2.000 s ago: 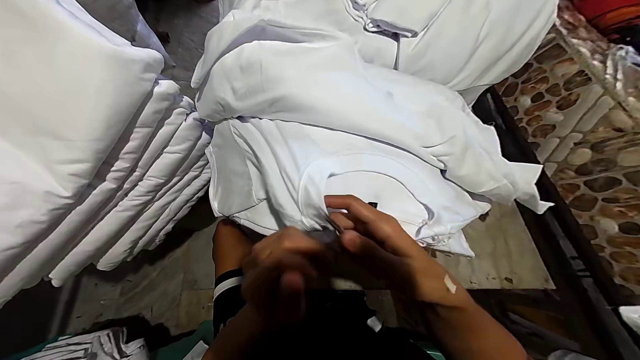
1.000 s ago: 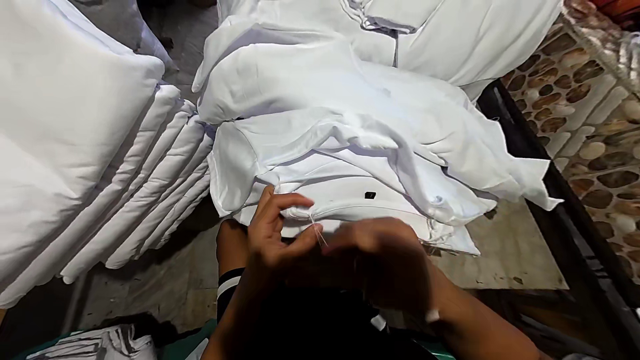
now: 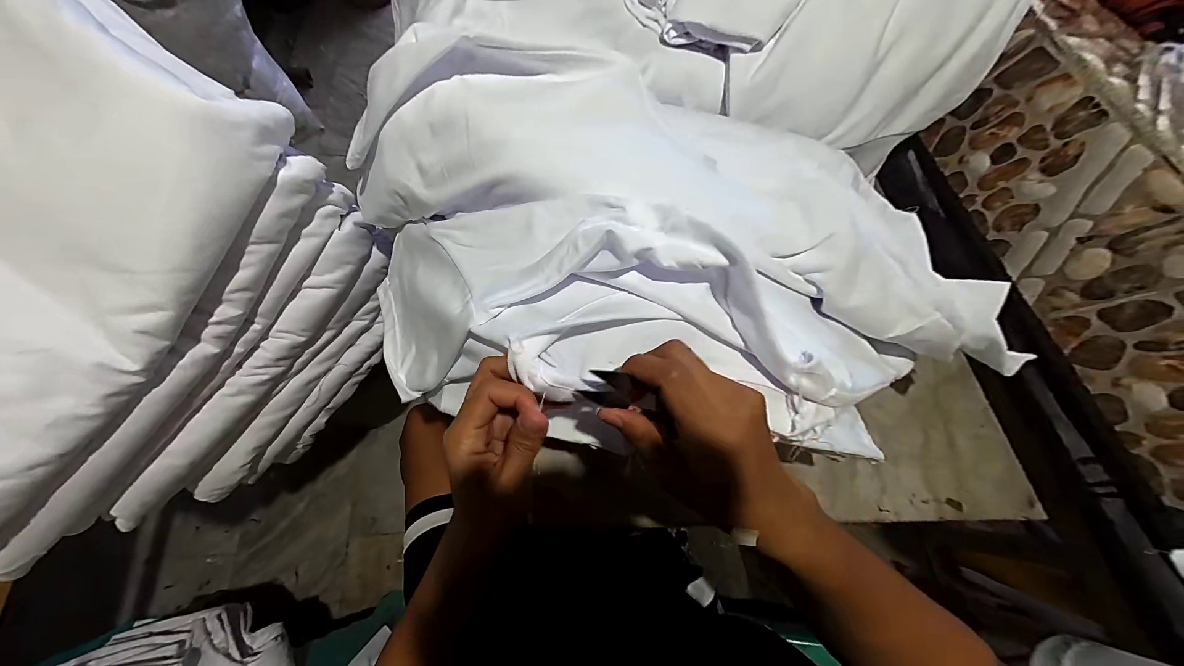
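A white fabric garment [image 3: 638, 324] lies bunched in front of me, with loose threads along its edge. My left hand [image 3: 495, 425] pinches the near edge of this garment, and a thin thread shows at its fingertips. In my right hand [image 3: 694, 416] are small dark thread snips [image 3: 615, 387], their pointed blades directed left at the garment edge near my left fingers. The palm and fingers hide the handle of the snips.
Folded white garments [image 3: 111, 250] are stacked at the left. More white cloth [image 3: 573, 120] lies beyond the garment. A dark frame edge [image 3: 1045, 370] runs down the right side, beside a pebble-patterned surface [image 3: 1091, 231]. Striped cloth [image 3: 203, 638] sits at the lower left.
The garment's neckline, spread out earlier, is now gathered up at my left hand. My right hand has turned, and the dark blades now show beside the fabric edge.
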